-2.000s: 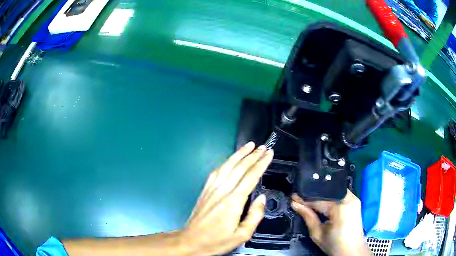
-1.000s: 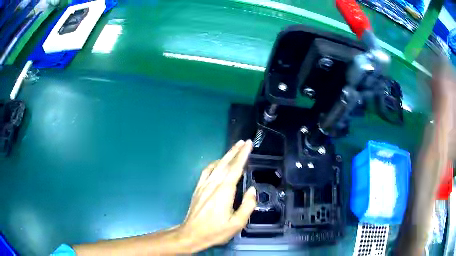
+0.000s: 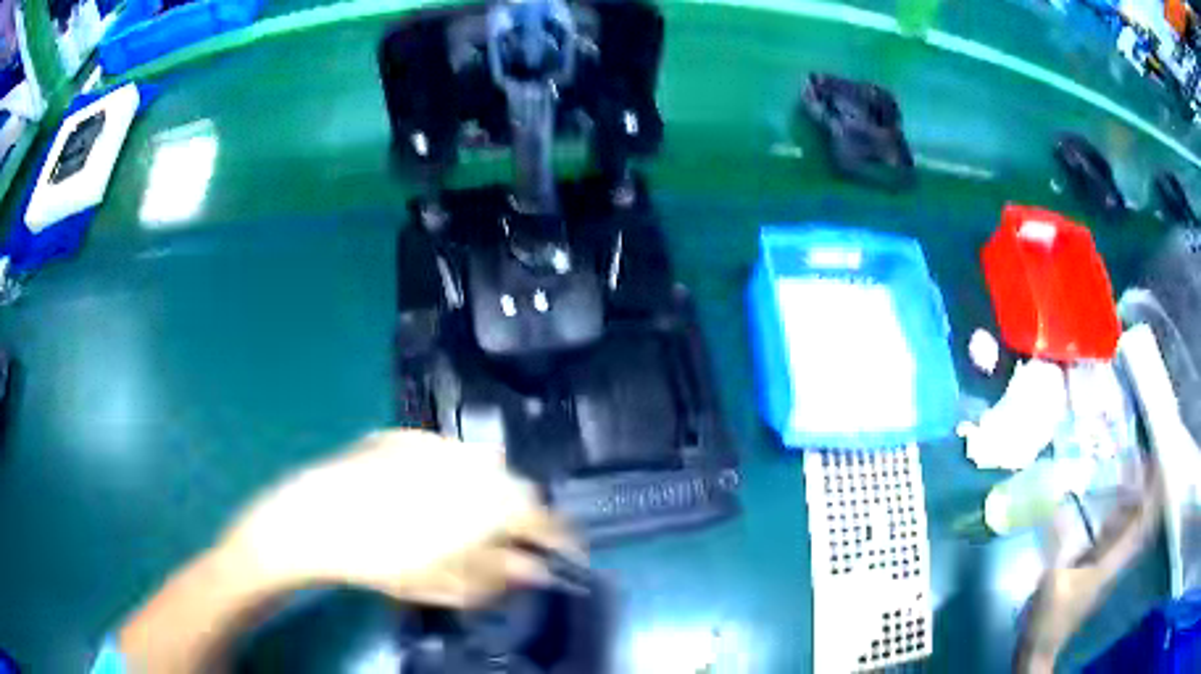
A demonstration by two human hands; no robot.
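My left hand (image 3: 395,520), blurred at the lower left, grips a black housing (image 3: 507,639) near the bottom edge, in front of the press fixture. The black press fixture (image 3: 626,490) stands in the centre, with its metal lever (image 3: 532,138) upright at the top and its press plate (image 3: 537,310) over the nest. My right hand (image 3: 1087,586), blurred at the lower right, is at a pale yellowish squeeze bottle (image 3: 1030,494). Whether its fingers are closed on the bottle is unclear.
A light-blue bin (image 3: 856,437) with white contents stands right of the fixture, a dotted sheet (image 3: 869,560) below it. A red bin (image 3: 1050,283) and crumpled white wipe (image 3: 1021,419) lie further right. A black housing (image 3: 859,128) lies behind. A white tray (image 3: 50,198) is far left.
The view has swung right. My left hand has come off the fixture nest and now holds a housing below it. My right hand has moved from beside the red bin down to the bottle.
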